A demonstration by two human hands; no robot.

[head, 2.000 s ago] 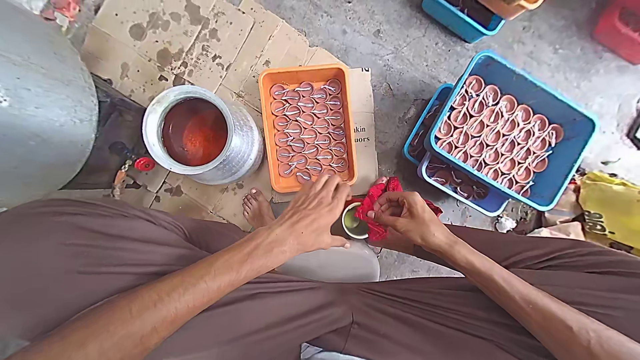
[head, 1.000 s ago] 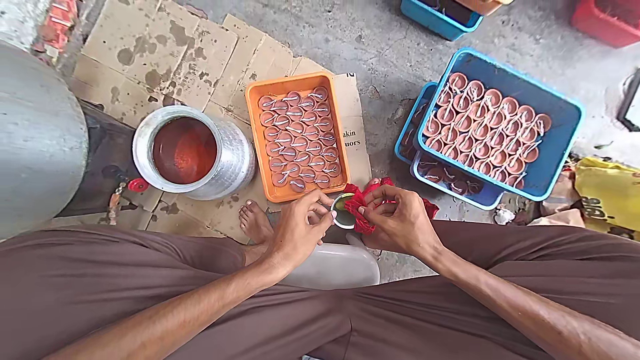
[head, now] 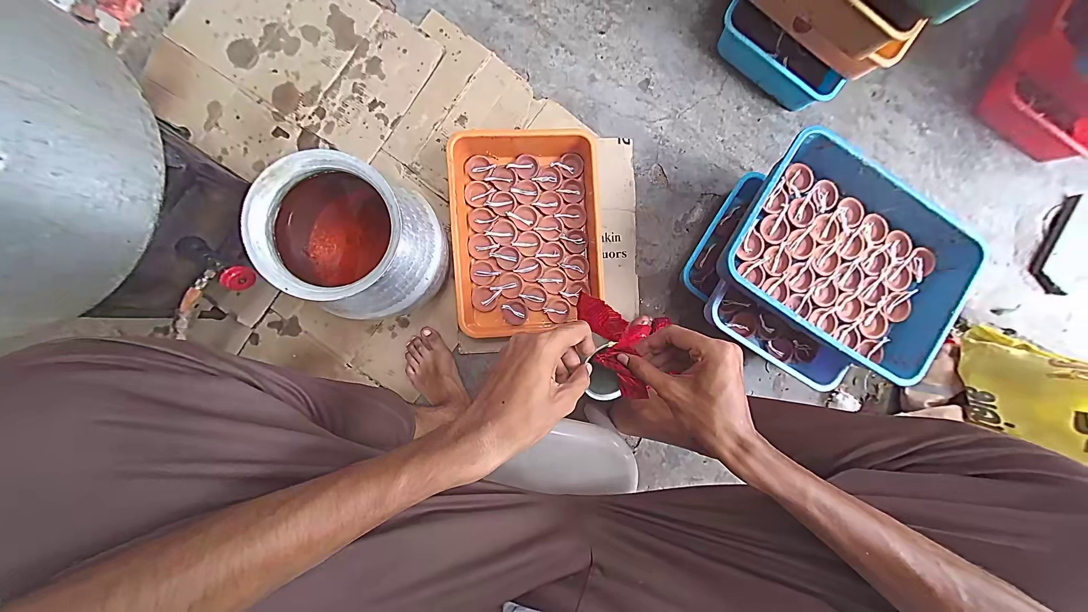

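Observation:
My left hand [head: 544, 382] pinches one end of a thin whitish wick [head: 598, 351] between thumb and fingertips. My right hand [head: 693, 378] grips a crumpled red cloth [head: 605, 319] that is wrapped about the wick's other end. Just beneath both hands is a small round cup [head: 603, 394], partly hidden by the cloth and fingers. Beyond my left hand lies an orange plastic tray [head: 595, 212] with rows of small clay cups [head: 525, 195], each with a pale wick. A blue tray [head: 960, 255] at the right holds similar clay cups with white wicks.
A metal pot [head: 408, 263] of reddish liquid stands left of the orange tray on flattened cardboard [head: 374, 93]. A large metal vessel [head: 76, 170] fills the left edge. More stacked bins [head: 782, 64] and a red bin [head: 1033, 110] are at upper right; a yellow bag [head: 1020, 382] lies at right.
Two seconds ago my left hand was at the orange tray's near edge with fingers spread; it has since come to the red cloth and now pinches a wick. My right hand has stayed on the cloth.

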